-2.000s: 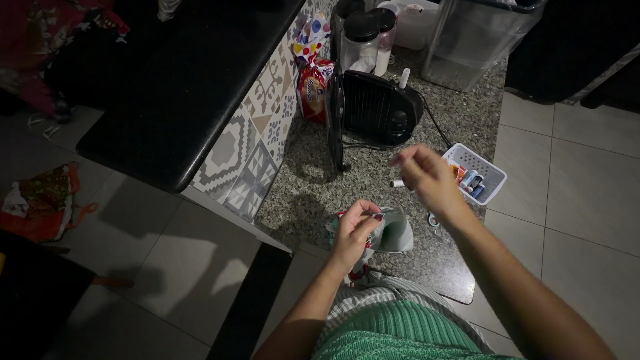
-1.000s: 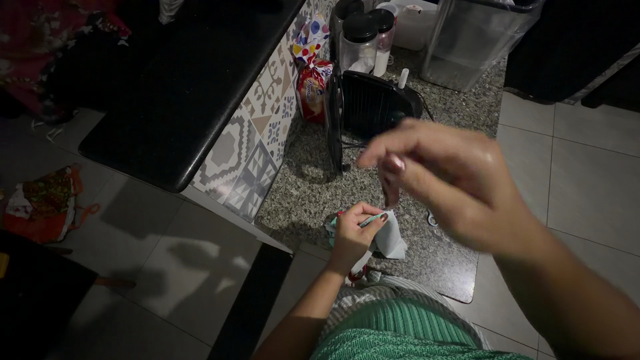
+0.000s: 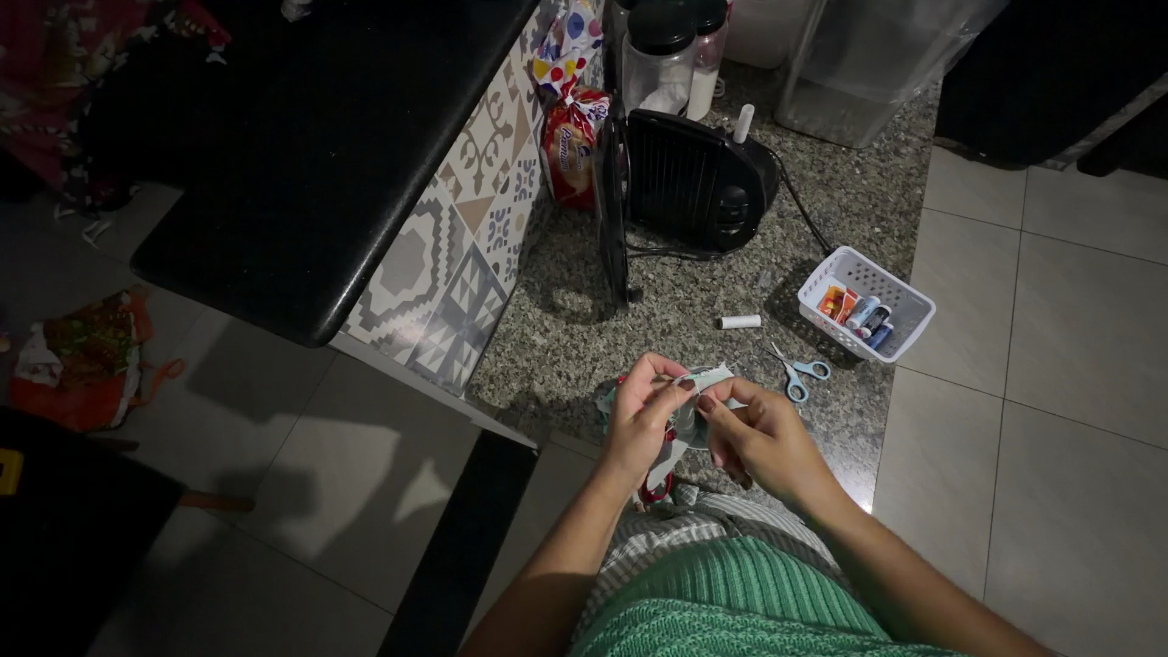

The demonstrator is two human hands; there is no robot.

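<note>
My left hand [image 3: 646, 411] pinches the upper edge of a piece of pale green fabric [image 3: 710, 376] in front of my body. Close beside it, my right hand [image 3: 753, 429] has thumb and forefinger together at the same edge; whether a needle is between them is too small to tell. More of the cloth, with red parts, hangs below my hands. A white spool of thread [image 3: 739, 322] lies on its side on the granite counter. Right of it lie light blue-handled scissors [image 3: 797, 370], blades slightly apart. A white plastic basket [image 3: 915, 330] holds several thread spools and an orange packet.
A black electric grill [image 3: 698, 187] stands with its lid up, its cord running toward the basket. Behind it are black-lidded jars [image 3: 659, 68], a bread bag [image 3: 572, 151] and a clear plastic container [image 3: 844, 73]. A raised black countertop [image 3: 301, 164] juts out at the left.
My right hand was raised toward the camera one second ago and has come down to the fabric beside my left hand. The basket and scissors, mostly hidden then, show again.
</note>
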